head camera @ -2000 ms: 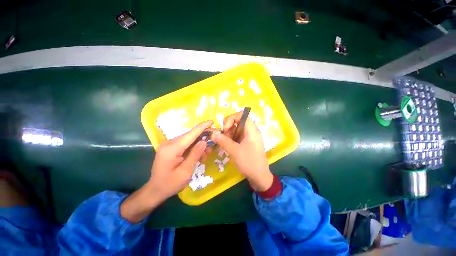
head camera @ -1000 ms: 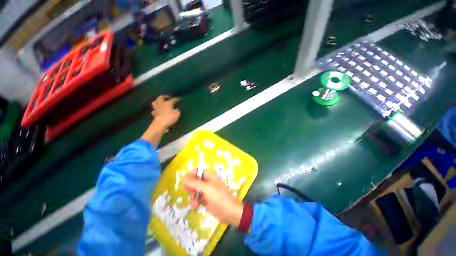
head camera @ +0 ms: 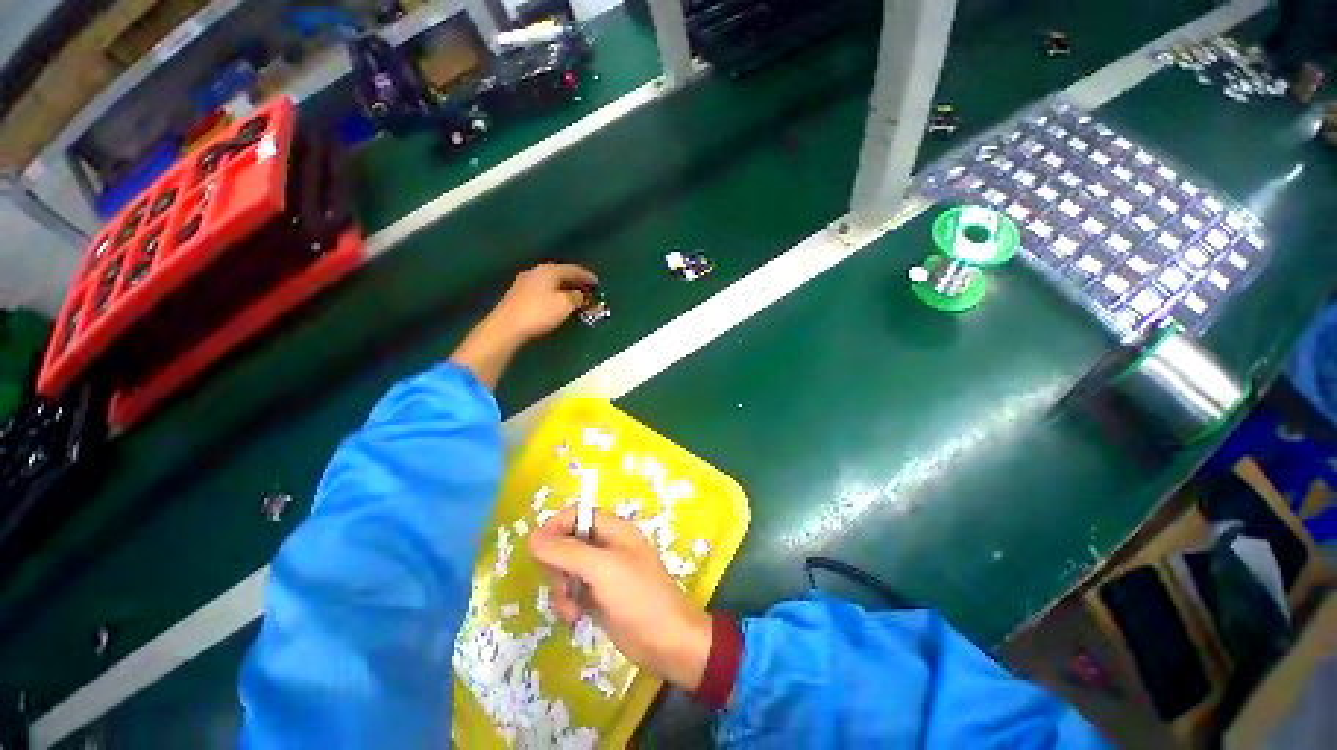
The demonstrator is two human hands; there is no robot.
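My left hand (head camera: 543,303) reaches over the green belt, its fingertips at a small electronic module (head camera: 594,309); whether they grip it is hidden. Another module (head camera: 689,265) lies on the belt to its right. My right hand (head camera: 623,589) holds silver tweezers (head camera: 587,506) upright over the yellow tray (head camera: 722,506). Many loose white pieces (head camera: 513,681) lie in the tray, densest at its near left part. A dark red band is on my right wrist.
A white rail (head camera: 719,311) with a metal post (head camera: 890,132) divides belt and bench. Red trays (head camera: 176,242) stand across the belt. A green-rimmed spool (head camera: 956,274), component tray (head camera: 1114,220) and silver cylinder (head camera: 1185,384) are at right.
From both hands together over the tray, my left hand has moved out over the belt and then right to the module. My right hand stays over the tray with the tweezers. The view has turned.
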